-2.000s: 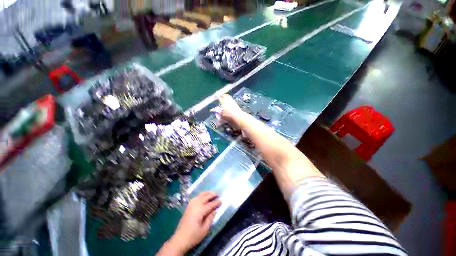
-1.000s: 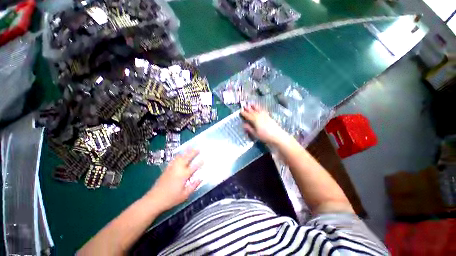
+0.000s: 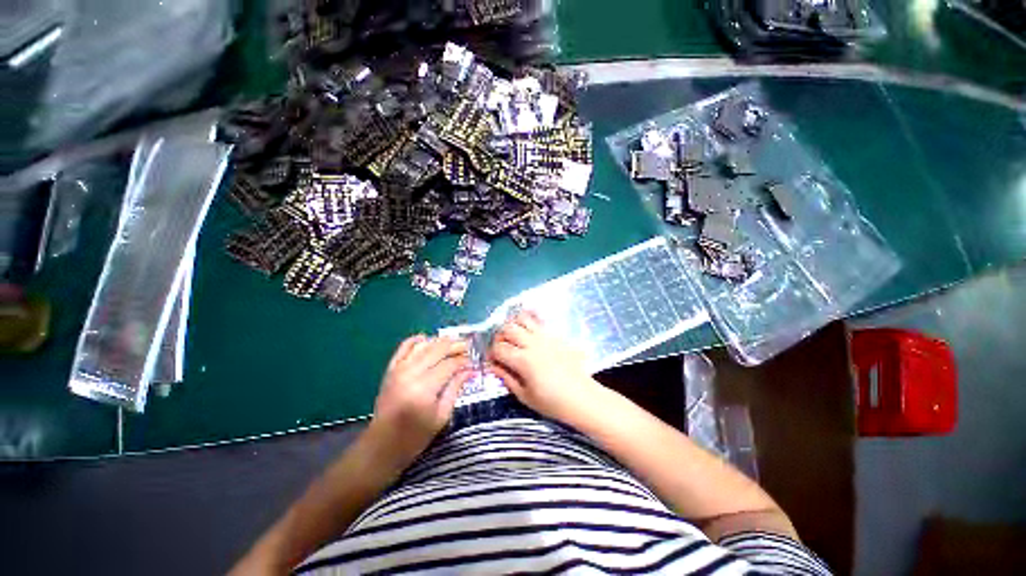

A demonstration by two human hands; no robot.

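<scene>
A pale, glossy sheet with a grid of small marks (image 3: 636,302) lies slantwise on the green bench in front of me. My left hand (image 3: 425,380) and my right hand (image 3: 533,358) are close together over its left end. The fingertips of both hands meet at a small grey piece (image 3: 480,347), which looks like a circuit board; its details are blurred. Both hands seem to hold it. A heap of dark small circuit boards (image 3: 394,169) with gold and silver dots lies behind the sheet. A few boards (image 3: 442,281) lie apart at its near edge.
A clear plastic tray (image 3: 810,253) with several boards sits at right. Long pale sheets (image 3: 146,270) lie at left. Another clear tray (image 3: 804,23) is at the back right. A brown cardboard box (image 3: 804,439) and a red stool (image 3: 903,383) are below the bench edge.
My right hand has moved from the clear tray back to the sheet's left end, beside my left hand. A small piece is now between the fingertips. The view has turned and shifted.
</scene>
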